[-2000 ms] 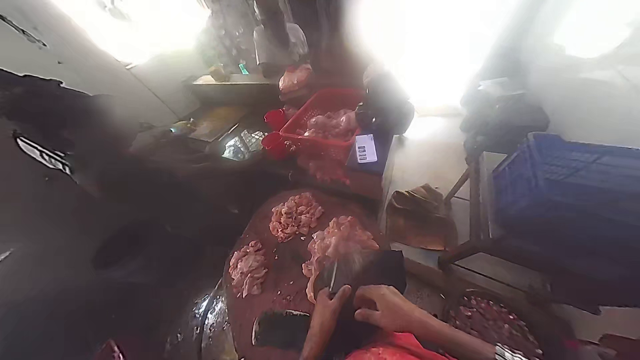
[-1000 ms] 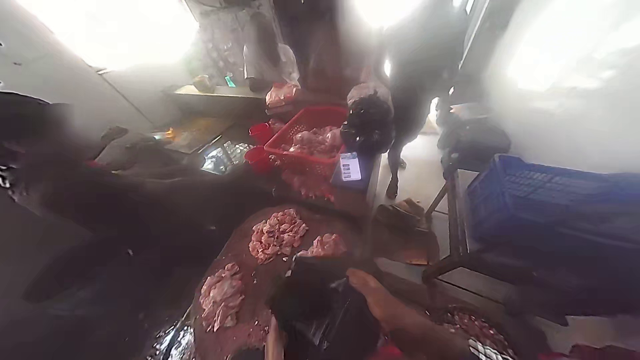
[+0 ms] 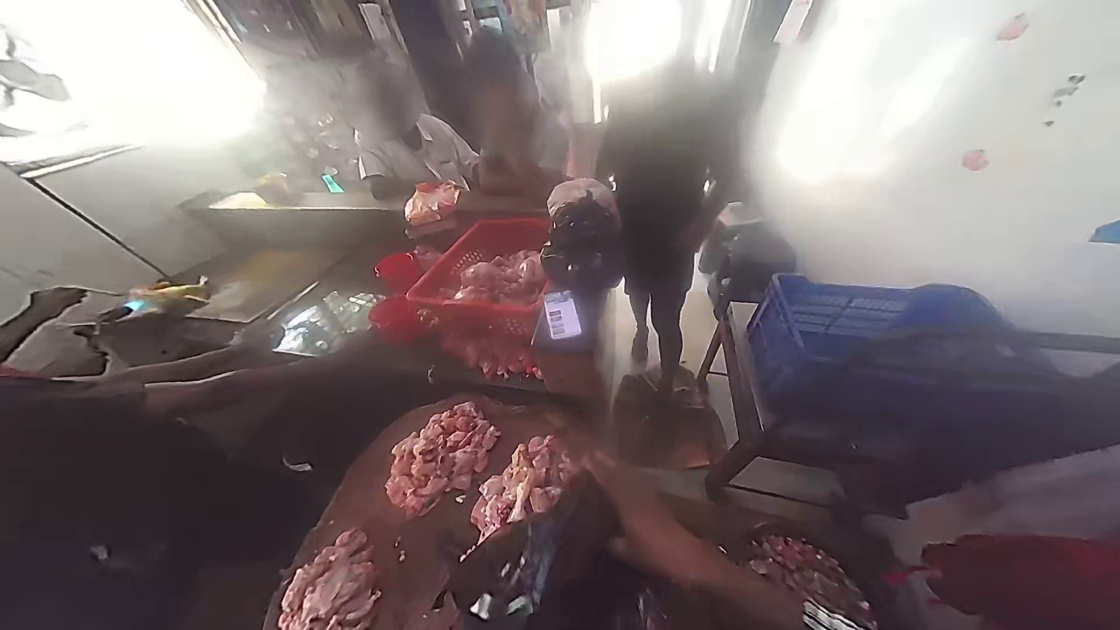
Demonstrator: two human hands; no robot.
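My right hand (image 3: 612, 490) reaches in from the lower right, blurred, at the edge of a black plastic bag (image 3: 525, 560); its fingers are unclear. My left hand cannot be seen; the bag or the frame's bottom edge may hide it. The bag lies against a pile of cut raw meat (image 3: 525, 481) on a round brown chopping block (image 3: 350, 499). Two more meat piles are on the block, one at its far side (image 3: 442, 455) and one at its near left (image 3: 332, 584).
Beyond the block stands a red plastic basket (image 3: 477, 302) of raw meat, beside a card with printed codes (image 3: 562, 315). A blue crate (image 3: 805, 341) rests on a stand at right. A container of meat pieces (image 3: 805, 569) is lower right. A person (image 3: 665, 192) stands beyond; others are behind the counter.
The black bag has come over the near part of the block, and my right hand has shifted to its far edge. My left hand, seen at the meat earlier, is out of sight. A person has appeared ahead.
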